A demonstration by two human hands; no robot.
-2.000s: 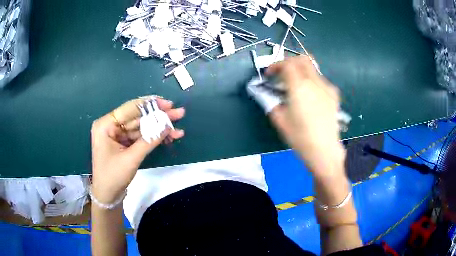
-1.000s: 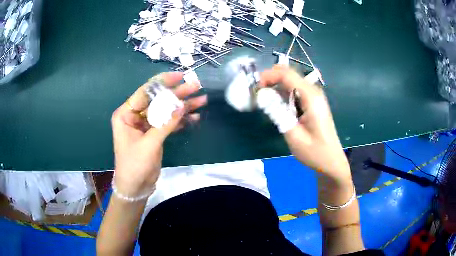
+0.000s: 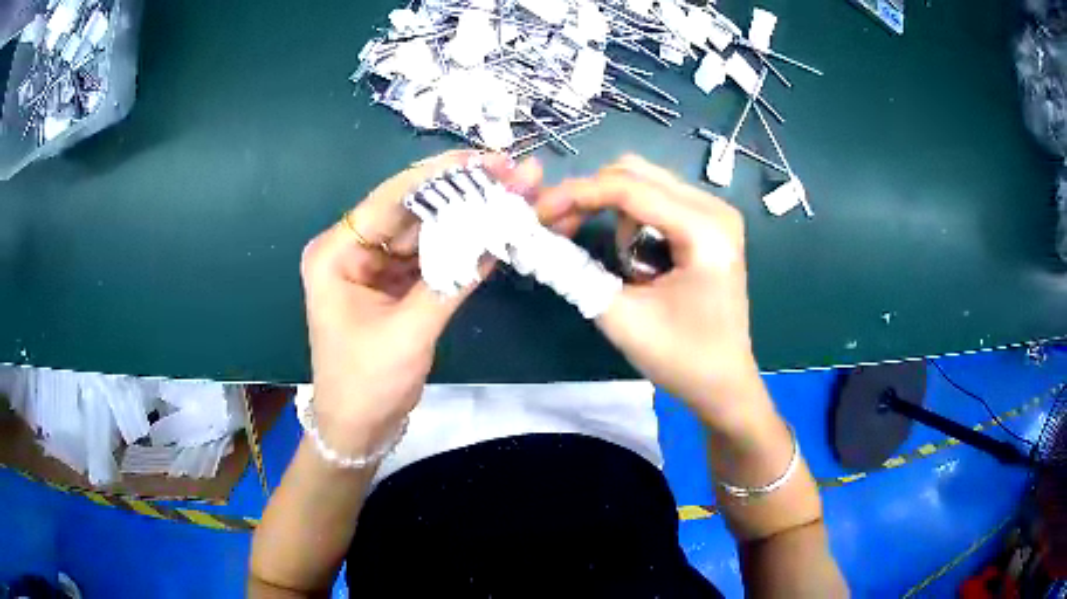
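Note:
My left hand (image 3: 380,263) holds a row of tabbed pins (image 3: 451,240); their white tabs overlap and several dark-silver ends stand side by side at the top. My right hand (image 3: 661,257) touches the row from the right. A thick, ridged white grip (image 3: 568,272) lies between its thumb and fingers, slanting down to the palm. A dark, shiny metal part (image 3: 644,250) shows in the curl of its fingers. The tool's tip is hidden at the tabs. A pile of tabbed pins (image 3: 480,70) lies beyond the hands.
A few loose tabbed pins (image 3: 721,162) lie right of the pile. A clear bin (image 3: 117,100) with similar pieces is upper left. Clear plastic bags (image 3: 1044,82) are far right. A flat device (image 3: 886,9) is at the top. A carton of white strips (image 3: 129,427) sits below the bench edge.
My right hand has come in from the right with the white grip and now meets the pins in my left hand. The view has shifted, so the pile appears further right.

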